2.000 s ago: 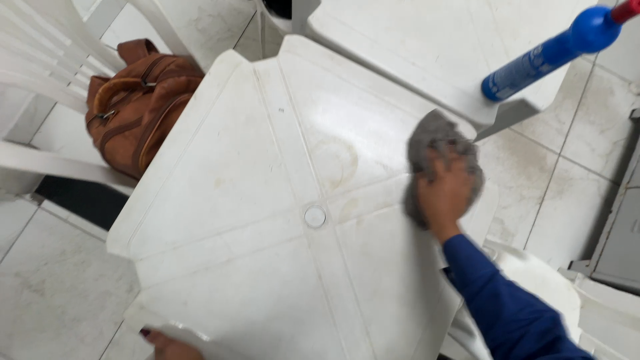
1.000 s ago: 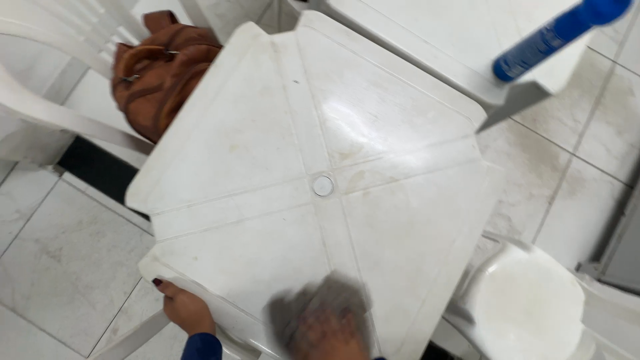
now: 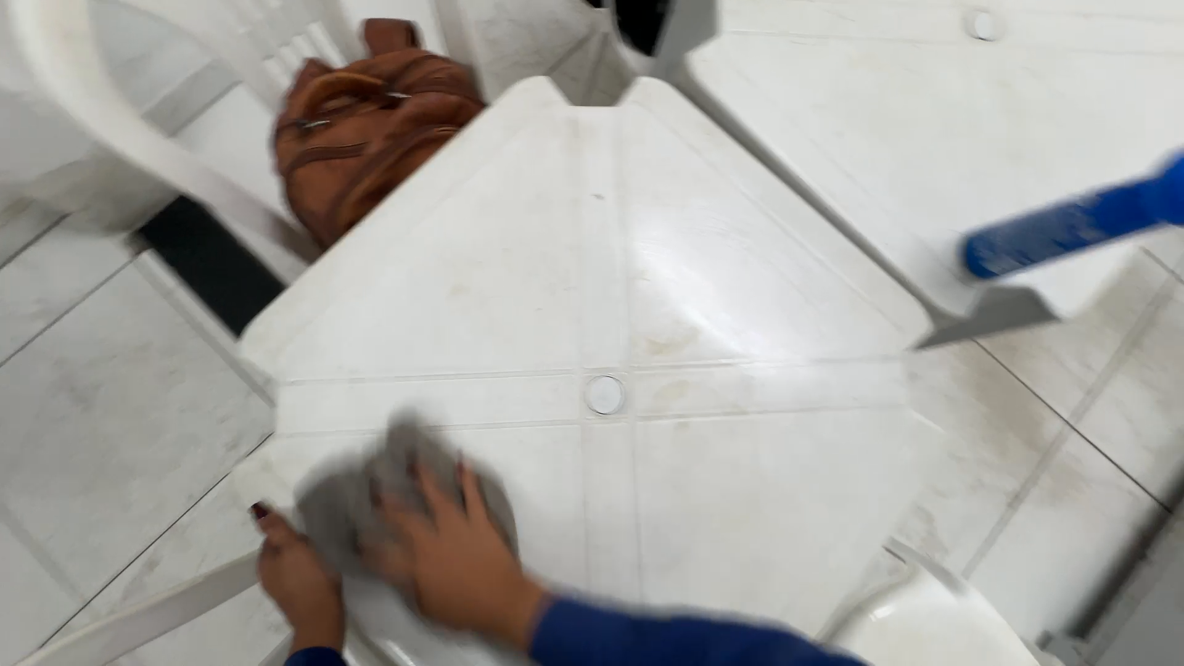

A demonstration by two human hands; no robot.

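A white plastic table [image 3: 740, 499] with a round cap at its centre fills the middle of the head view. My right hand [image 3: 453, 555] presses a grey cloth [image 3: 338, 509] flat on the tabletop near its lower left corner, with fingers spread; both are blurred. Just left of the cloth, my left hand [image 3: 301, 578] grips the table's edge, its thumb on top and the other fingers mostly hidden.
A brown leather backpack [image 3: 370, 139] rests on a white plastic chair [image 3: 129, 120] at the upper left. On a second white table [image 3: 851, 120] at upper right is a blue bottle [image 3: 1064, 227]. Another white plastic seat [image 3: 934, 620] stands at lower right.
My right hand with the grey cloth has moved from the table's right side to the near edge, then left beside my left hand. My left hand remains at the table's edge.
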